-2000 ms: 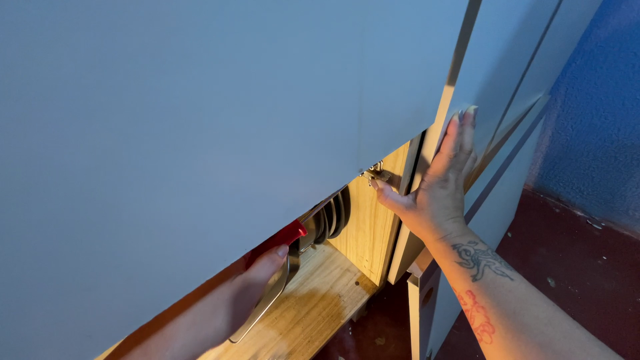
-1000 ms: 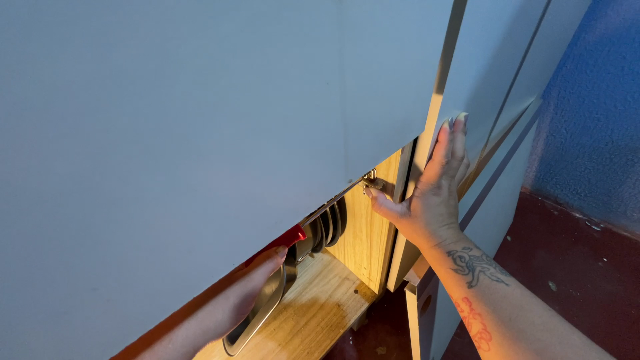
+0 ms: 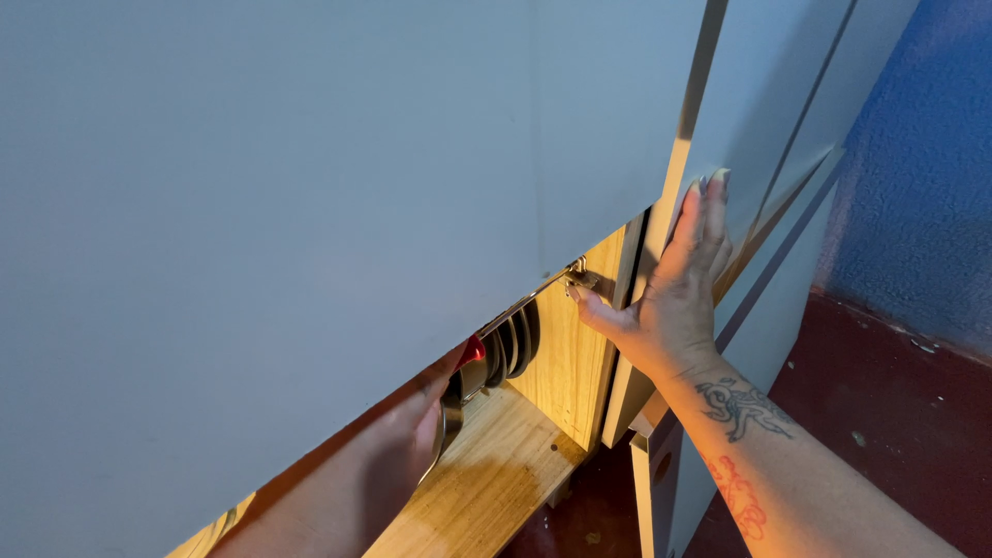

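My left hand [image 3: 428, 391] reaches under the large pale cabinet panel [image 3: 333, 194], around a screwdriver with a red handle [image 3: 471, 353]; its fingers are mostly hidden. The thin metal shaft [image 3: 523, 304] runs up along the panel's edge to a metal hinge [image 3: 580, 275] on the wooden side wall. My right hand [image 3: 682, 287] is spread against the cabinet's outer side, its thumb by the hinge. Behind my left hand several dark round lids or plates [image 3: 515, 341] stand on edge, with a metal pan or tray [image 3: 446, 422] nearer, partly hidden.
The wooden cabinet floor [image 3: 473, 473] lies below, beside the upright wooden side wall [image 3: 566, 356]. Another pale door or drawer front [image 3: 674, 480] stands at the lower right. Beyond are a dark red floor [image 3: 876, 434] and a blue textured wall [image 3: 922, 178].
The shaft now shows along the panel's edge up to the hinge; two seconds ago it was hidden. My right hand stays at the same place on the cabinet.
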